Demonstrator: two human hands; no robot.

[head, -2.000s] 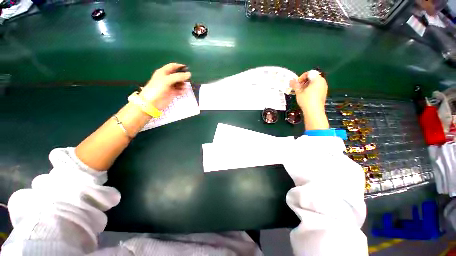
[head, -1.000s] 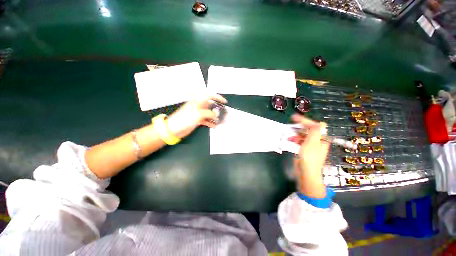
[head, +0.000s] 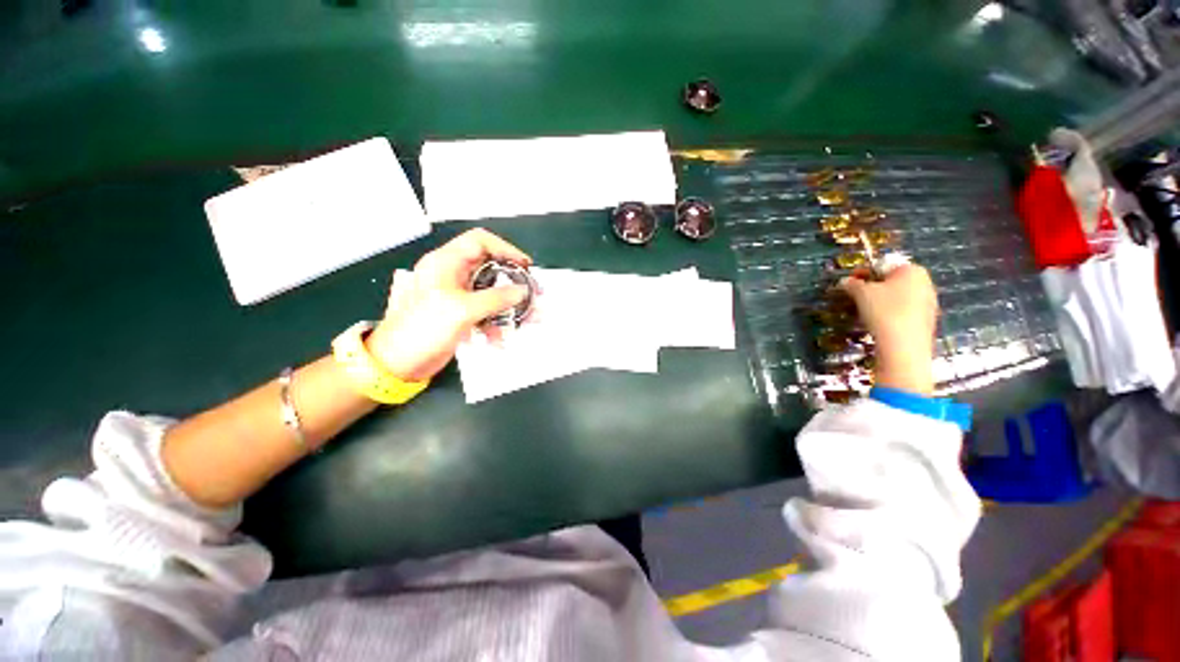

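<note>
My left hand (head: 453, 300) holds a round dark housing (head: 502, 292) with a shiny rim, above overlapping white sheets (head: 569, 334). My right hand (head: 898, 305) is over the clear ridged blister tray (head: 983, 278) at the right, among small gold flexible circuits (head: 850, 223). A slim, pen-like tool, likely tweezers (head: 870, 251), shows at its fingertips. Whether the tip touches a part cannot be told.
Two dark round housings (head: 634, 223) stand left of the tray; another (head: 701, 96) is farther back. A long white sheet (head: 550, 177) and a rounded white card (head: 317, 220) lie beyond my left hand. A red item (head: 1055, 215) hangs at right.
My right hand has moved from the white sheets onto the tray. My left hand still holds the housing. The long sheet and white card now lie flat; the view has shifted right.
</note>
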